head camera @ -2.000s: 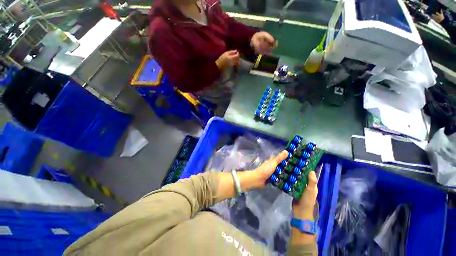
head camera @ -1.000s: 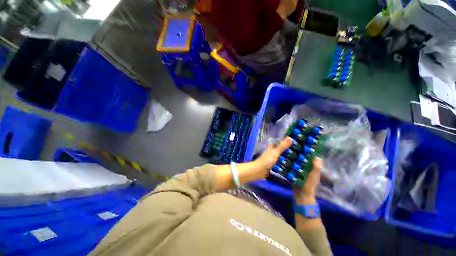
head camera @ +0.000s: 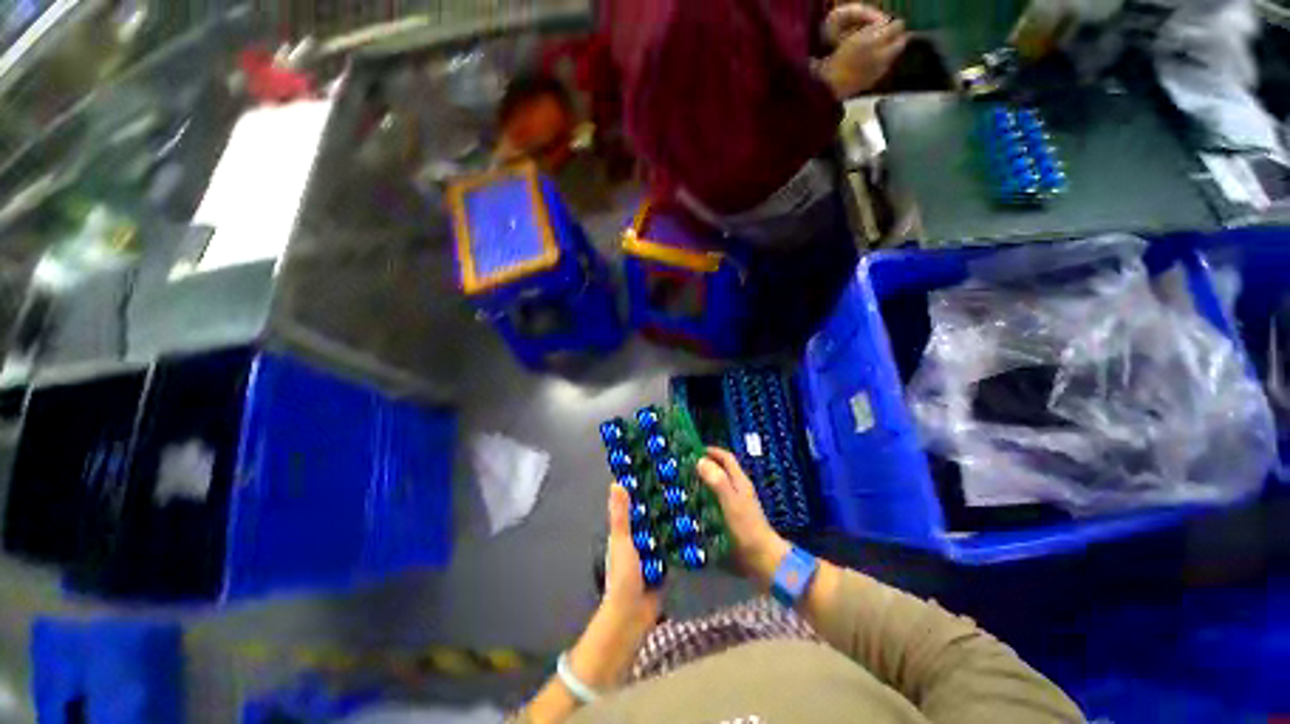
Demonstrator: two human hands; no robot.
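A green circuit board panel (head camera: pixel 657 488) with two rows of blue round components is held upright-facing in front of me. My left hand (head camera: pixel 623 573) grips its left edge, with a white band on the wrist. My right hand (head camera: pixel 739 521) grips its right edge, with a blue band on the wrist. Behind and right of the panel, a dark tray (head camera: pixel 764 439) with rows of similar boards sits low, beside a blue crate. Another panel with blue components (head camera: pixel 1024 153) lies on the green bench.
A large blue crate (head camera: pixel 849 431) with crumpled clear plastic (head camera: pixel 1089 382) stands right. A person in a dark red top (head camera: pixel 729 99) is ahead. Blue stools (head camera: pixel 559 269), blue crates (head camera: pixel 333 474) and white scrap (head camera: pixel 509 481) are ahead and left.
The view has turned left. Both hands have carried the panel away from over the plastic-filled crate to the left side of the dark tray.
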